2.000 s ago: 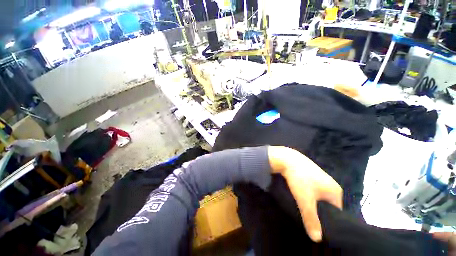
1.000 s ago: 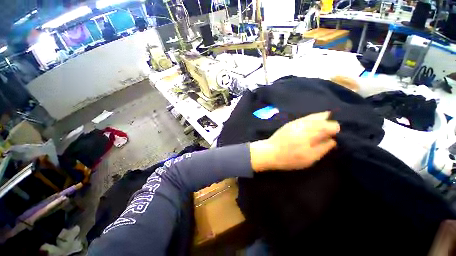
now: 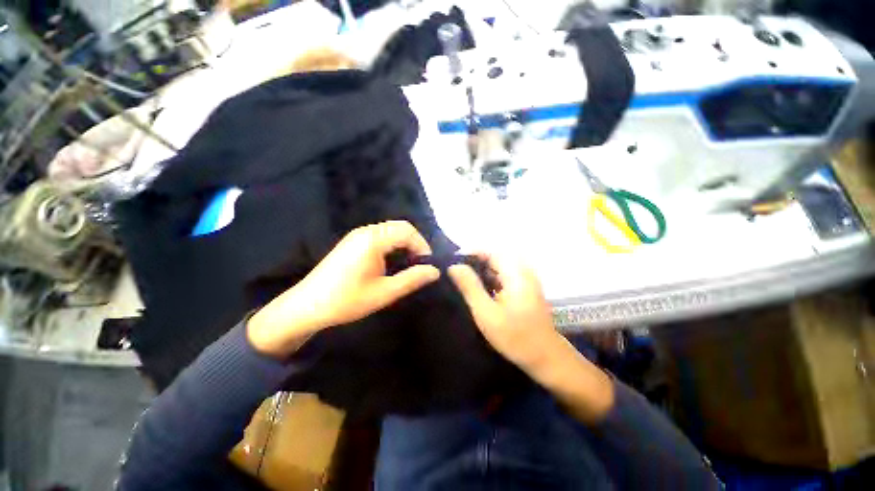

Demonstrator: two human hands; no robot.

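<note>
A large black garment piece (image 3: 278, 144) lies over the table left of the sewing machine and hangs over the front edge. A blue and white patch (image 3: 217, 212) shows on it. My left hand (image 3: 350, 278) and my right hand (image 3: 504, 297) pinch the edge of the cloth between thumbs and fingers, fingertips close together, in front of the needle area. The white sewing machine (image 3: 662, 105) with a blue stripe stands beyond my right hand. Scissors (image 3: 624, 219) with yellow and green handles lie on the table to the right.
A black strip (image 3: 603, 84) hangs over the machine head. A grey ruler band (image 3: 662, 309) runs along the table's front edge. Cardboard boxes (image 3: 299, 439) are below the table. Another sewing machine (image 3: 59, 225) stands at the far left.
The view has swung right to the machine. My left hand has moved from spreading the cloth to pinching its edge. My right hand, earlier mostly cut off, now pinches it too.
</note>
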